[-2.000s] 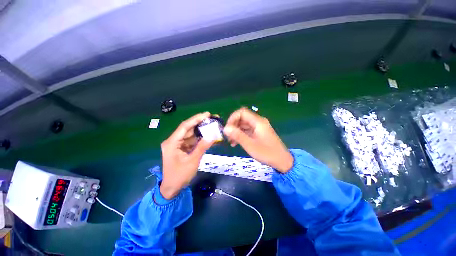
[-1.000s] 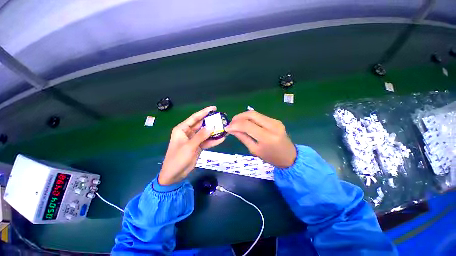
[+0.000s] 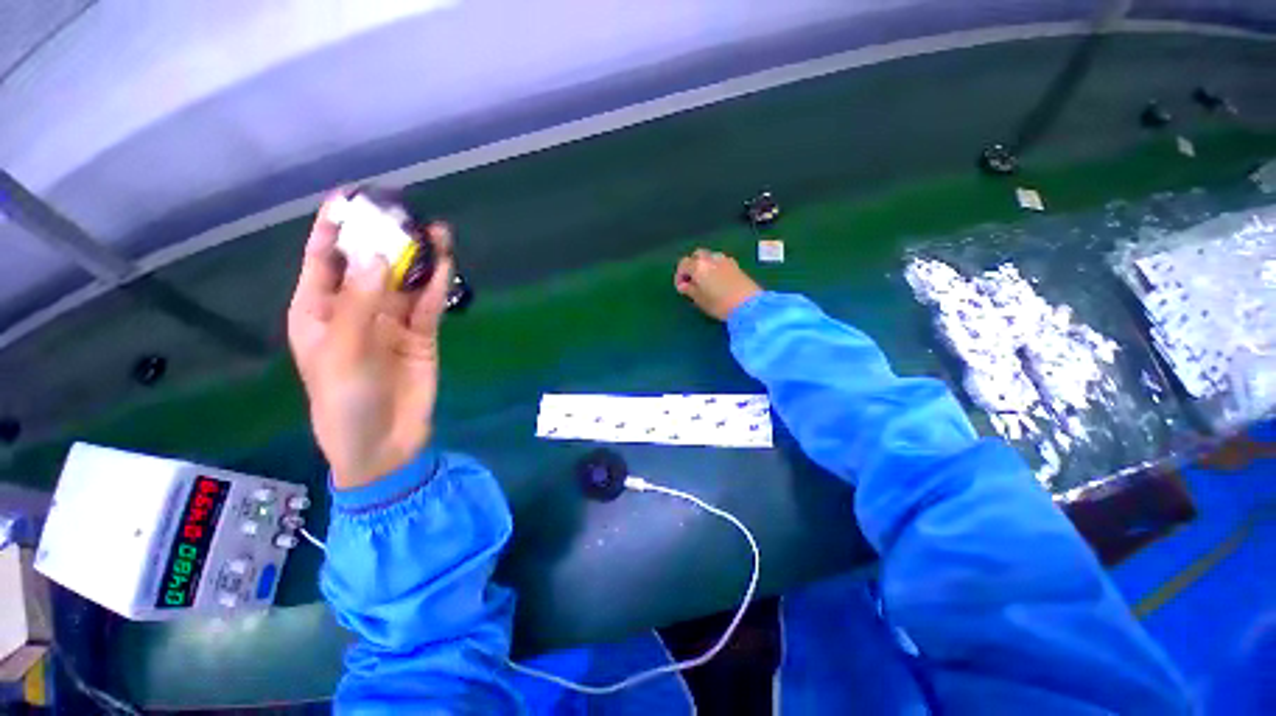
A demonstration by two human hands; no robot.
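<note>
My left hand (image 3: 367,350) is raised at the left and holds a round circuit board assembly (image 3: 417,260) with a white square battery (image 3: 370,232) with a yellow edge on it. The pair is slightly blurred. My right hand (image 3: 717,284) is over the bright green band, fingers curled; whether it holds anything is hidden. The long white adhesive pad sheet (image 3: 655,418) lies flat between my arms. A round black disc (image 3: 603,474) lies below it, at the end of a white cable (image 3: 725,513).
More board assemblies (image 3: 761,209) are spaced along the bench (image 3: 840,350), some with white squares (image 3: 771,252). Loose white parts (image 3: 1015,350) lie on clear plastic at right, beside a bag (image 3: 1220,308). A bench power supply (image 3: 119,529) stands at left.
My left hand has moved up and left with the board assembly and battery. My right hand has left them and reached forward over the green band. The pad sheet is now fully uncovered.
</note>
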